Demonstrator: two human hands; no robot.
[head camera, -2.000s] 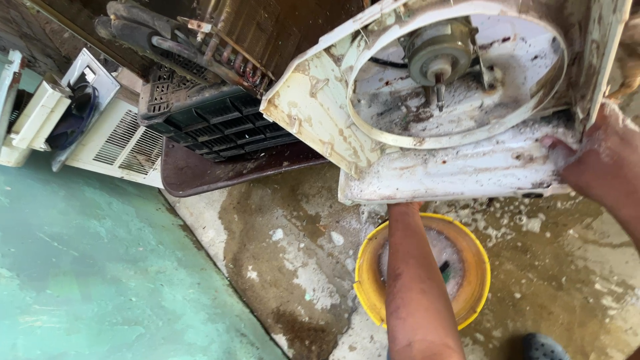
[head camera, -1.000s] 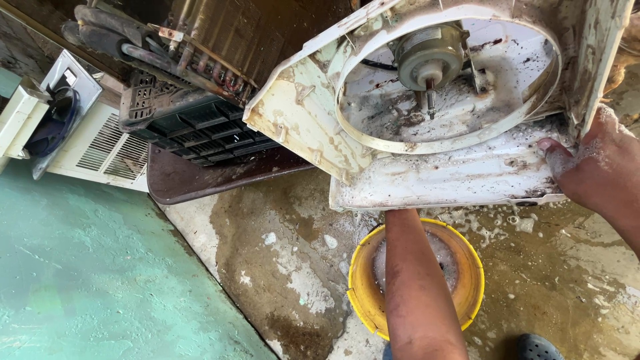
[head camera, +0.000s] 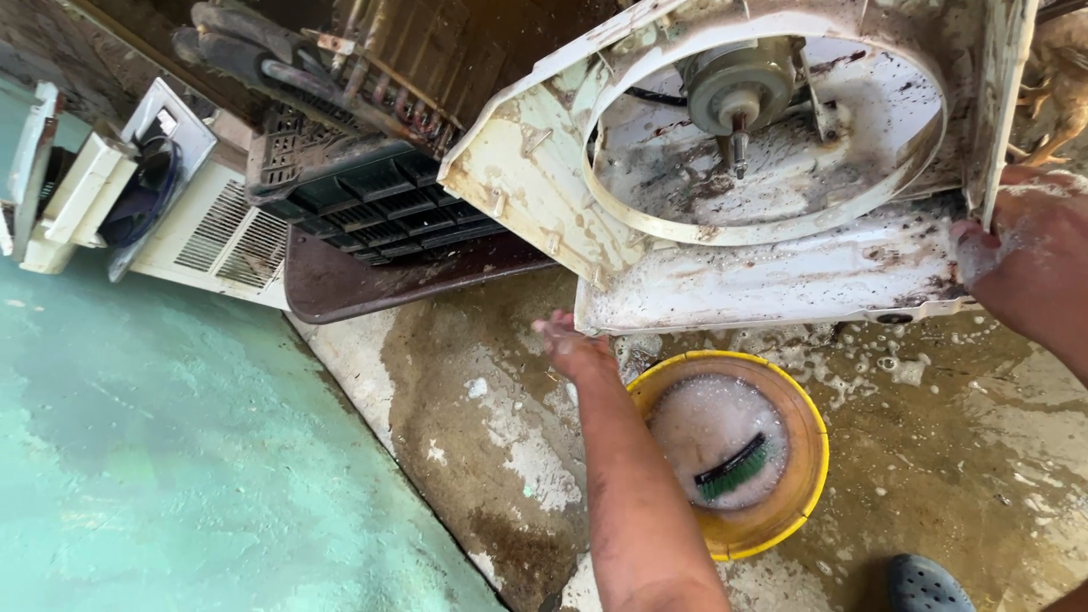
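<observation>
A dirty white air conditioner chassis (head camera: 765, 293) with a round fan shroud (head camera: 625, 217) and a fan motor (head camera: 739, 89) stands tilted at upper right. My right hand (head camera: 1024, 242), with suds on it, grips the chassis at its right edge, thumb in front. My left hand (head camera: 574, 344) is at the lower left corner, palm up with fingers apart; whether it touches the corner is unclear. Below the chassis is a yellow-rimmed bucket (head camera: 814, 459) of soapy water, partly behind my left forearm. A brush with green bristles (head camera: 733, 467) lies in the suds.
A dark plastic crate (head camera: 382, 200) with a finned coil (head camera: 425, 59) on it rests over a brown tray (head camera: 365, 289). A white grille panel (head camera: 229, 234) and other parts lean at left by the green wall (head camera: 153, 425). The concrete floor (head camera: 476, 425) is wet. A clog (head camera: 926, 586) shows at bottom right.
My left hand has come out from under the chassis to its lower left corner. The brush shows more fully in the bucket. My right hand stays on the right edge.
</observation>
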